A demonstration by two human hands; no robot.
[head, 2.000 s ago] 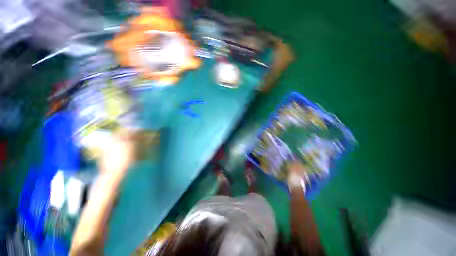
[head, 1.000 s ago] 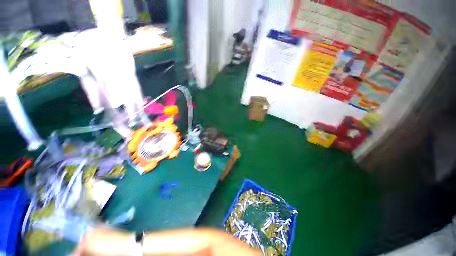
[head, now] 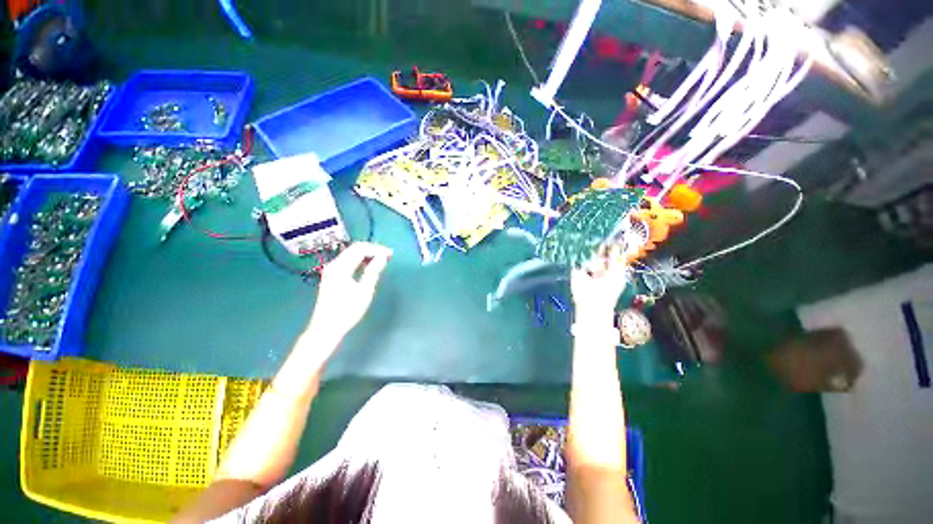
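My right hand (head: 598,274) grips the lower edge of a circuit board (head: 591,227), green side showing, held up over the right part of the bench. White wires (head: 716,87) fan out from beside the board to the upper right. My left hand (head: 350,278) is over the bench at the front of a white box (head: 302,213) with a dark display; its thumb and fingers are apart and I see nothing in it. A heap of wired boards (head: 450,179), yellow-tan with white wires, lies behind, between my hands.
Blue trays of small boards (head: 63,261) stand at left, with loose boards (head: 189,174) beside them. An empty blue tray (head: 336,123) is behind the box. A yellow basket (head: 133,430) and a blue bin (head: 636,471) are below the bench edge. The orange fan (head: 660,227) is partly behind the board.
The view has swung from the floor and posters back to the bench. The right hand, earlier at the blue bin, now holds a board up. The left hand is now by the white box.
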